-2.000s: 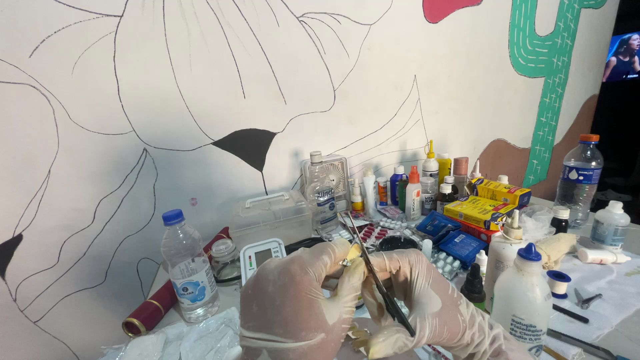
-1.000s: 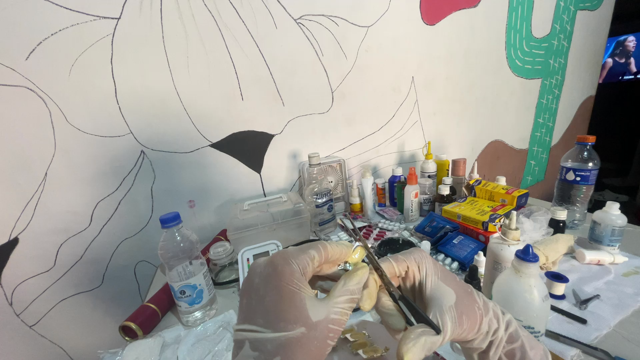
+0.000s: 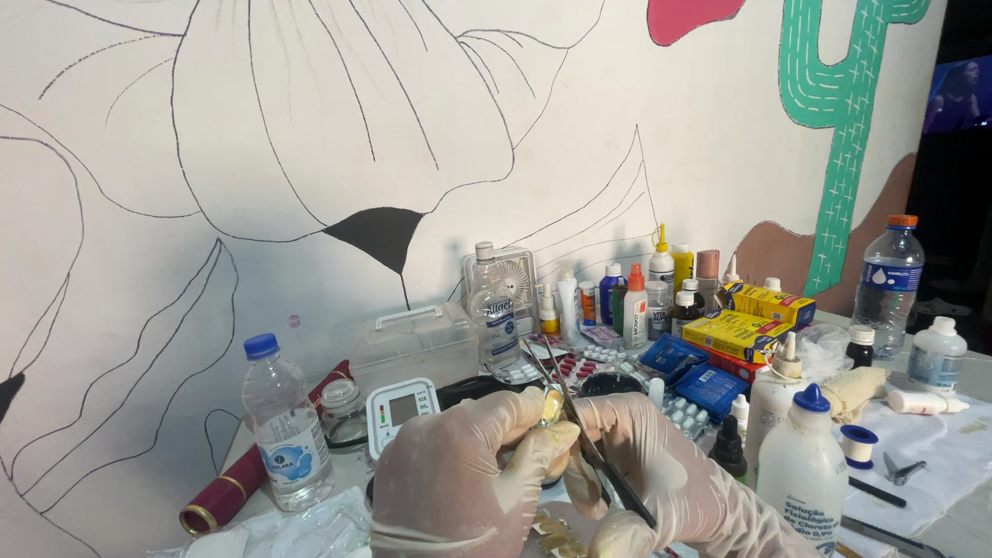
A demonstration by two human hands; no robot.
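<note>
In a pale latex glove, my left hand [image 3: 465,473] pinches a small yellowish piece with a shiny metallic part [image 3: 552,407] between thumb and fingertips. My right hand [image 3: 659,457], gloved too, holds slender dark-handled metal scissors or a similar two-armed tool [image 3: 593,449]. Its two thin tips point up and left, just beside the small piece. Whether the tips touch the piece cannot be told. Below the hands lie several yellowish flat pieces [image 3: 559,536] on a light surface, partly hidden by the gloves.
Left are a water bottle [image 3: 287,434], a maroon tube [image 3: 225,492] and a blood pressure monitor [image 3: 403,411]. Behind stand a clear plastic box [image 3: 415,349], a gel bottle [image 3: 494,318] and blister packs [image 3: 581,368]. Right are a saline bottle [image 3: 802,465], yellow boxes [image 3: 732,333] and a thread spool [image 3: 858,447].
Both hands stay close together around the small piece. The tool in my right hand has tilted more upright since the previous second.
</note>
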